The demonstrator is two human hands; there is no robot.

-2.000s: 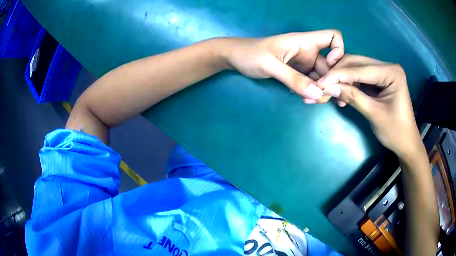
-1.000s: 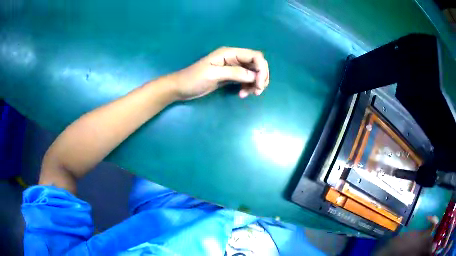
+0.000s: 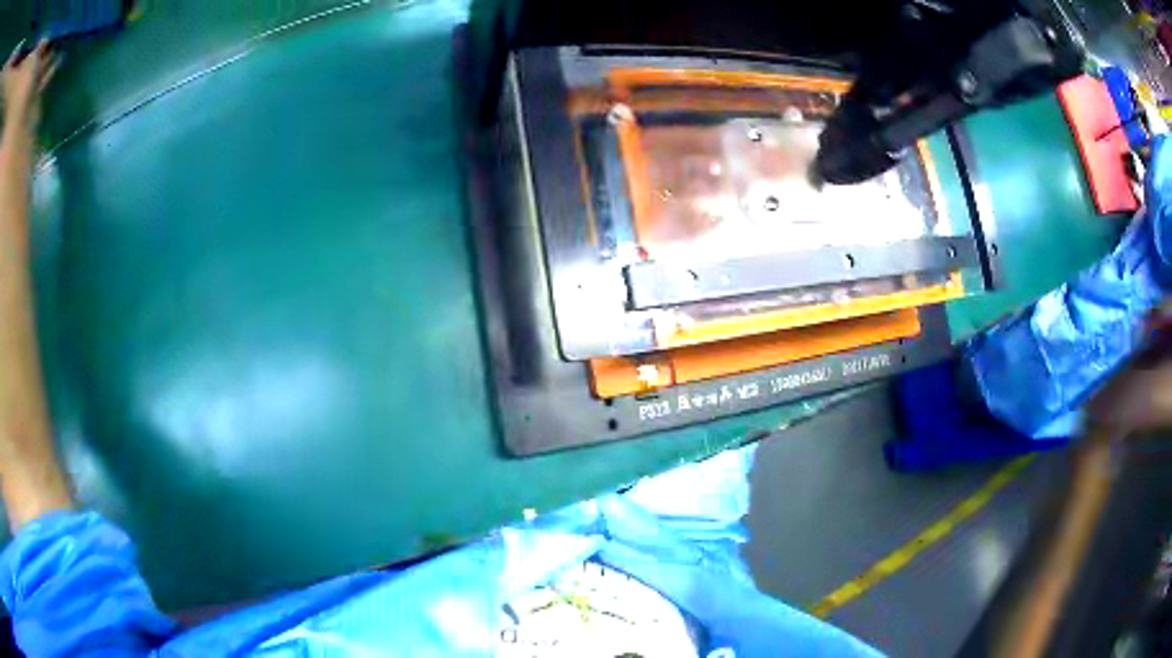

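The pressing fixture [image 3: 578,418] lies on the green bench mat, its lettered black edge towards me. Orange nest plates [image 3: 771,354] and a shiny, glare-covered plate [image 3: 733,193] lie in it. The dark clamp arm with its black presser [image 3: 855,148] reaches over the plate from the upper right. My left hand [image 3: 28,71] is small at the far upper left edge, away from the fixture; I cannot tell whether it holds anything. My right hand [image 3: 1141,392] is dark, blurred and partly cut off at the right edge; its fingers and any hold are unclear.
Another person's blue sleeve [image 3: 1067,347] is at the right, near a flat red thing [image 3: 1096,142] on the bench. A blue bin [image 3: 932,418] and a yellow floor line [image 3: 925,533] show below the bench edge. A dark blue thing [image 3: 71,16] is at the upper left.
The view has swung right, so the fixture is now central. My left hand has gone from mid-mat to the far left edge. My right arm shows at the lower right.
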